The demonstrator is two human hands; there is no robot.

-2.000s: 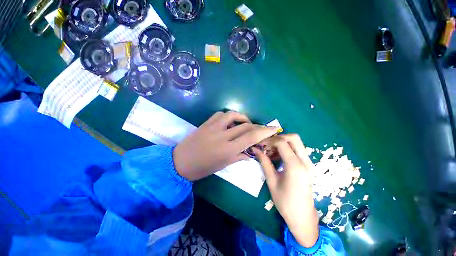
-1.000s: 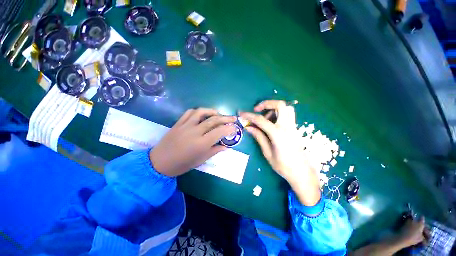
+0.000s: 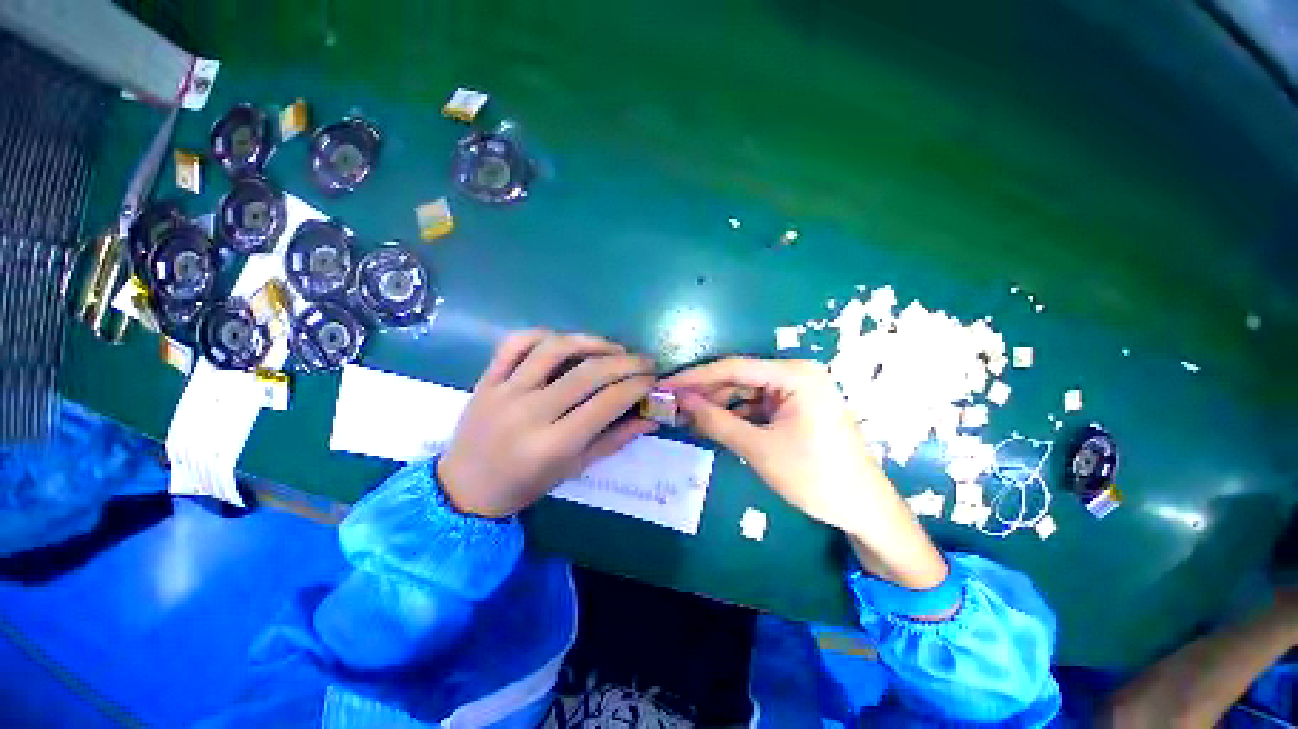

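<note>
My left hand (image 3: 548,420) and my right hand (image 3: 776,434) meet over a white printed paper strip (image 3: 641,484). Between their fingertips is a small silver-white battery (image 3: 661,409) with a yellow end; both hands' fingers touch it. The round black unit seen earlier under my left fingers is mostly hidden now. Several round black units (image 3: 393,284) with pale centres cluster at the left, with small batteries (image 3: 434,218) among and beside them. Another unit (image 3: 493,167) lies apart, above the cluster.
A loose heap of white square pieces (image 3: 918,378) lies right of my hands, with thin white loops (image 3: 1014,491) and another black unit (image 3: 1093,463) beyond. Scissors (image 3: 106,285) and ribbed trays (image 3: 43,242) are far left. Another person's arm (image 3: 1210,677) shows at lower right.
The view has shifted, showing more of the left side. The battery at my right fingertips has come against my left fingers, and the round unit there has become mostly hidden.
</note>
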